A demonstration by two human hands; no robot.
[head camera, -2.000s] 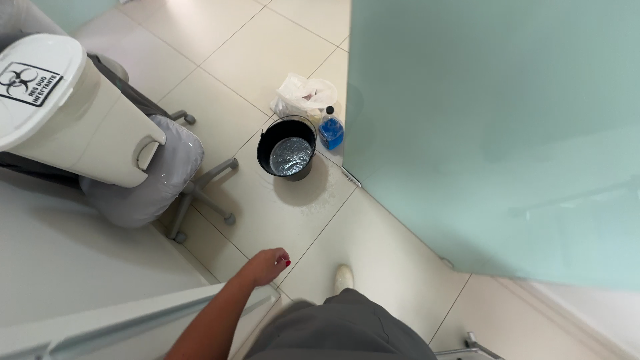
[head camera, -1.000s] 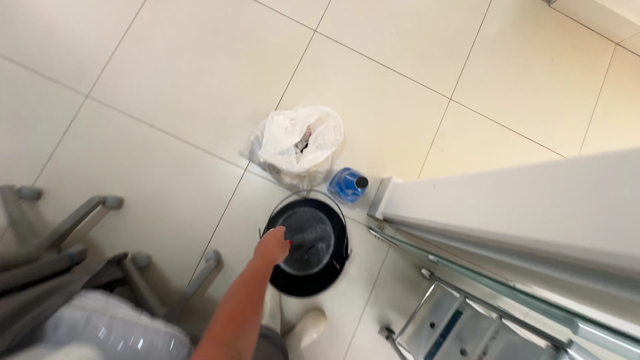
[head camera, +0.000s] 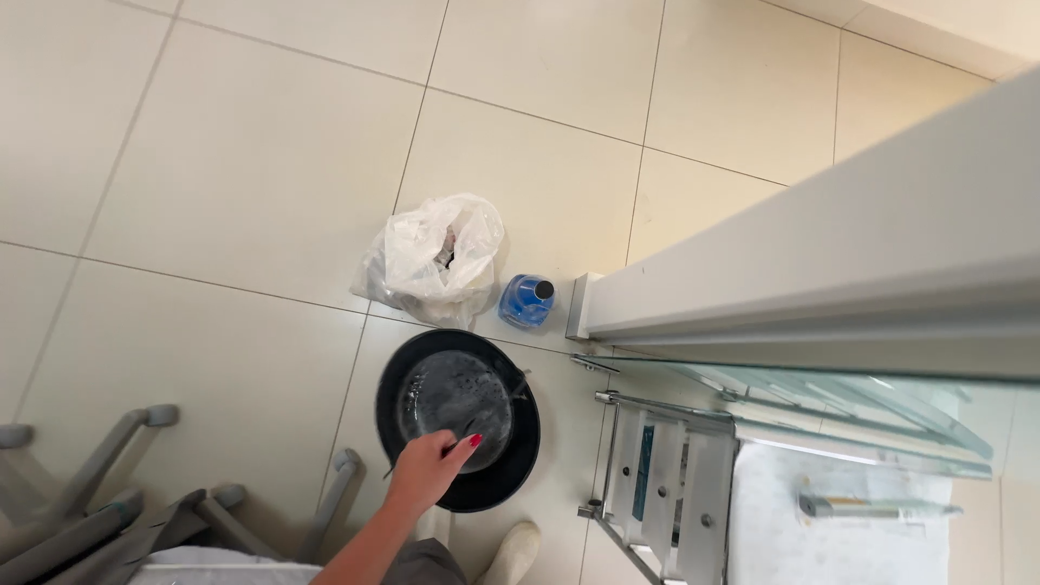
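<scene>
My left hand [head camera: 429, 470] is closed on the thin wire handle of a black bucket [head camera: 513, 467], above the near side of its rim. Foamy water [head camera: 459, 398] stands in the bucket. Just beyond it, on the tiles, is a white plastic bag [head camera: 431, 264] with its mouth open; what lies inside is not clear. To the right of the bag stands a clear bottle of blue liquid [head camera: 526, 302] with a black cap. My right hand is out of the picture.
Grey chair legs [head camera: 118, 451] with castors spread at the lower left. A glass door [head camera: 780, 390] and a white wall end [head camera: 772, 227] reach in from the right. Beside them is a metal stepladder [head camera: 662, 496]. My light shoe [head camera: 513, 552] is near the bucket.
My left hand was away from the bucket two seconds ago, over it one second ago, and now grips its handle. The view has moved in over the bucket.
</scene>
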